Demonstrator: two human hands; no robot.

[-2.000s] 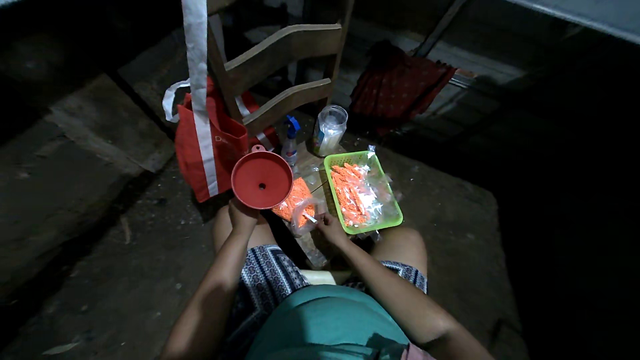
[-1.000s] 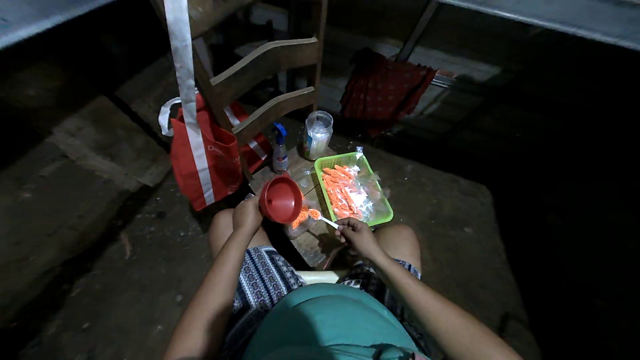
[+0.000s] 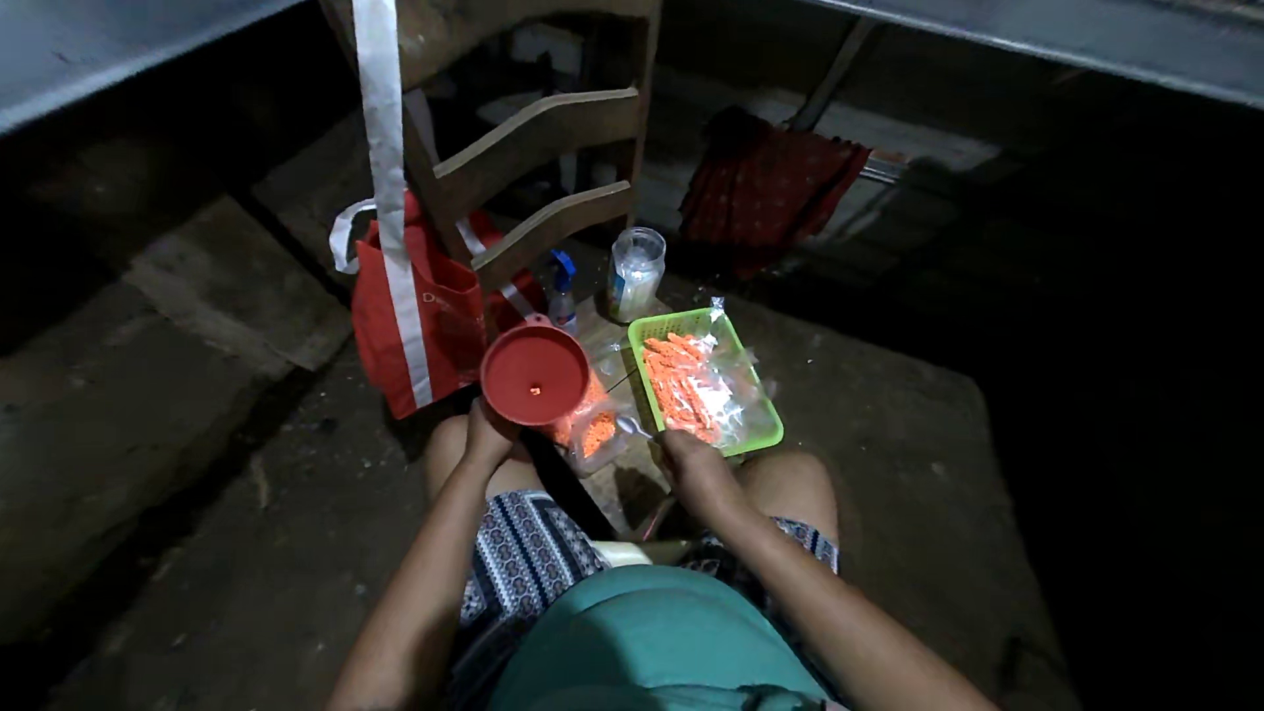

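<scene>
My left hand (image 3: 491, 434) holds a red plastic funnel (image 3: 538, 373) with its wide mouth facing up; a small orange bit lies at its centre. In my right hand (image 3: 691, 462) is a light-coloured spoon (image 3: 633, 428), its bowl beside a clear plastic bag of orange pieces (image 3: 598, 434). More orange material shows behind it, partly hidden by the funnel. To the right, a green plastic basket (image 3: 773, 435) holds orange-filled narrow packets (image 3: 678, 385) and clear plastic wrappers (image 3: 733, 400). All of these are on or above the wooden chair seat (image 3: 632, 494).
A clear jar (image 3: 636, 274) and a blue-topped spray bottle (image 3: 563, 293) stand near the chair's slatted back (image 3: 553, 123). A red bag with pale straps (image 3: 380, 336) hangs at its left. Dark red cloth (image 3: 775, 188) hangs farther back.
The funnel was tilted over beside the spoon one second ago; now its mouth faces up, with an orange bit inside. The spoon carried orange pieces then and now shows none.
</scene>
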